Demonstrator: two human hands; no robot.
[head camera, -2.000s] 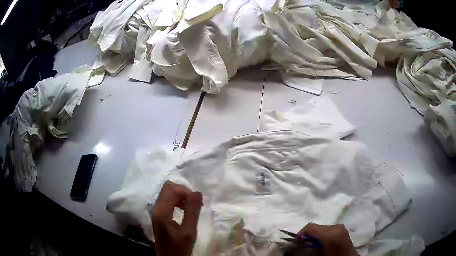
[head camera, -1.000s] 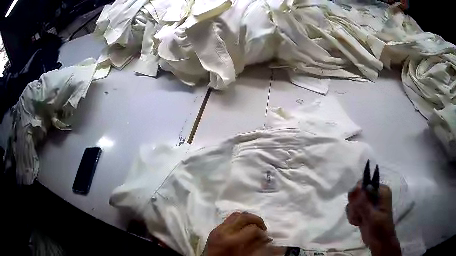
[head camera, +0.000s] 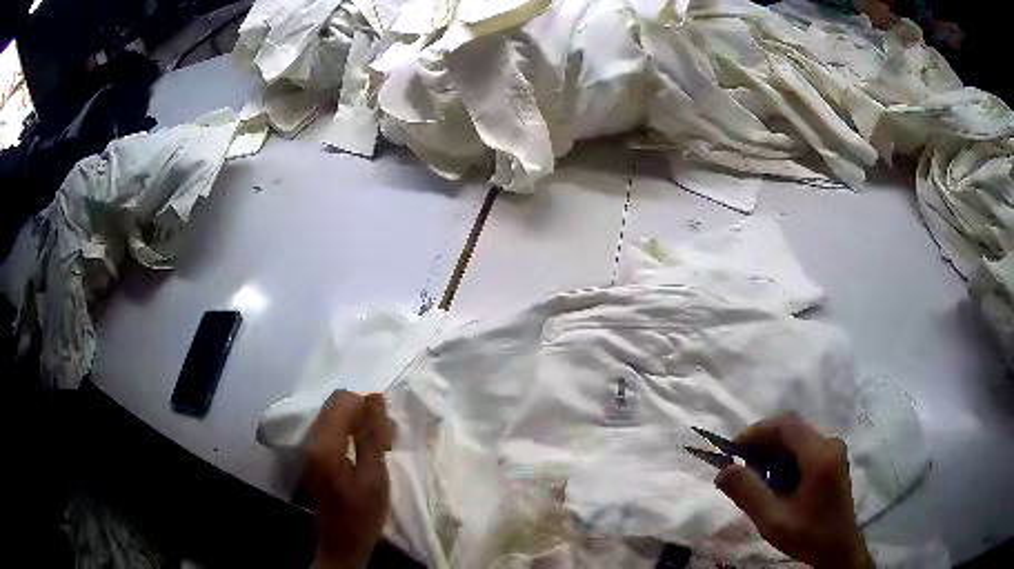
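Note:
An off-white garment (head camera: 712, 356) lies spread on the table in front of me, with a small dark printed mark (head camera: 622, 391) on its face. My left hand (head camera: 354, 461) is over the garment's left part, thumb and fingertips together at the cloth; whether they pinch cloth or a thread cannot be told. My right hand (head camera: 792, 483) holds dark thread snips (head camera: 723, 447) above the garment's right part. The two blades point left and are apart. The garment's near edge is cut off by the picture.
A large heap of cream garments (head camera: 600, 83) lies along the table's far side, with smaller heaps at left (head camera: 133, 206) and right (head camera: 973, 189). A black phone (head camera: 207, 362) lies on the white table (head camera: 322, 239) at left. Dark cloth is beyond at upper left.
My left hand has moved left from the garment's near middle. My right hand has come left and down, and the snips have turned from pointing up to pointing left. The view has shifted slightly.

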